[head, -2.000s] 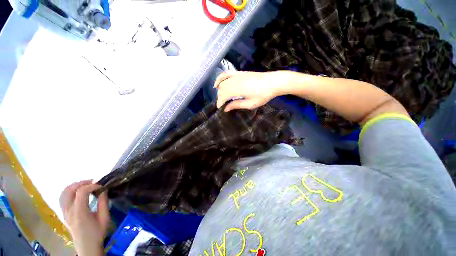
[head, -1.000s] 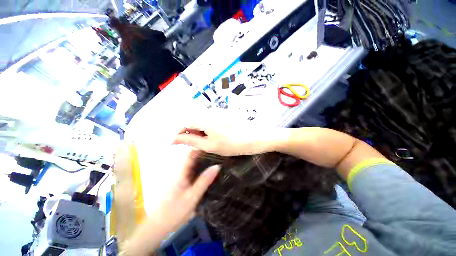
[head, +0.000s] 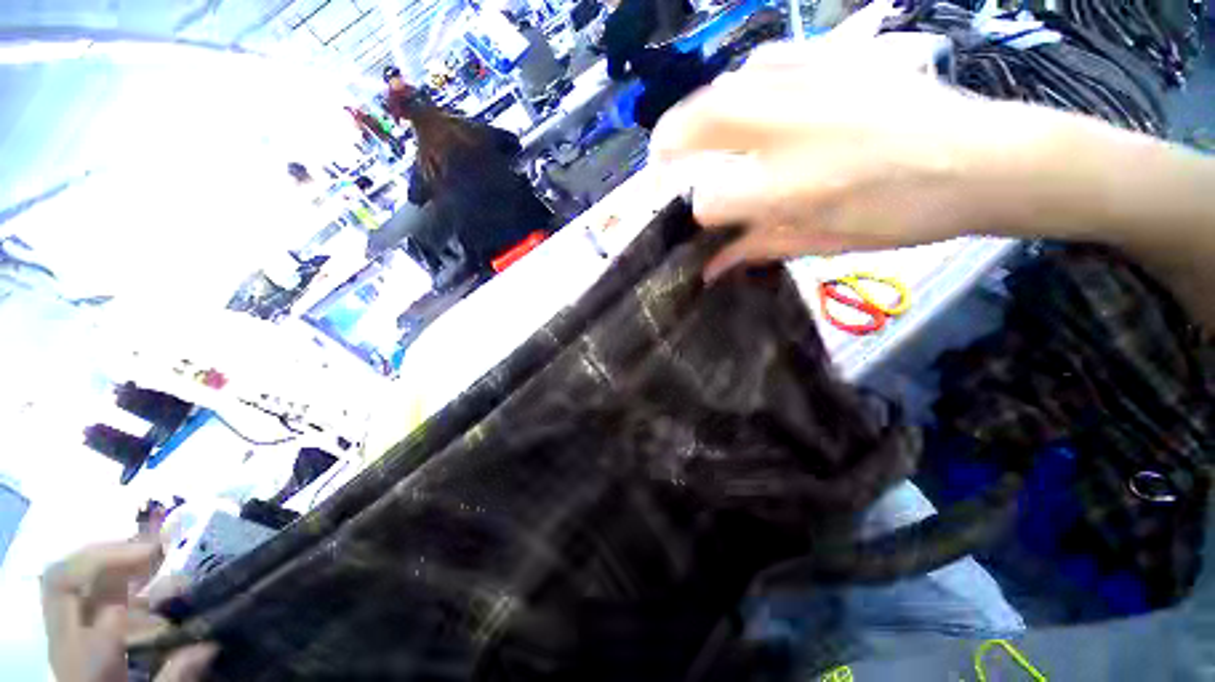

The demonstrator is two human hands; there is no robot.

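The dark plaid garment piece (head: 533, 466) is held up in front of me, its top edge stretched in a slanting line from lower left to upper middle. My right hand (head: 813, 160) grips the upper end of that edge. My left hand (head: 113, 613) grips the other end at the lower left, near the picture's rim. The rest of the cloth hangs down below the edge and is partly blurred. Scissors with red and yellow handles (head: 853, 307) lie on the white table just right of the cloth; their blades are hidden.
A large heap of dark plaid cloth (head: 1079, 400) is at the right, with blue behind it. Striped cloth (head: 1053, 67) lies at the top right. A person in dark clothing (head: 466, 173) is at a workplace further off. The white table edge (head: 919, 313) shows beyond the cloth.
The hands, close together one second ago, are now wide apart, the right one up and the left one down-left. The cloth is raised and stretched between them. The view has tilted up.
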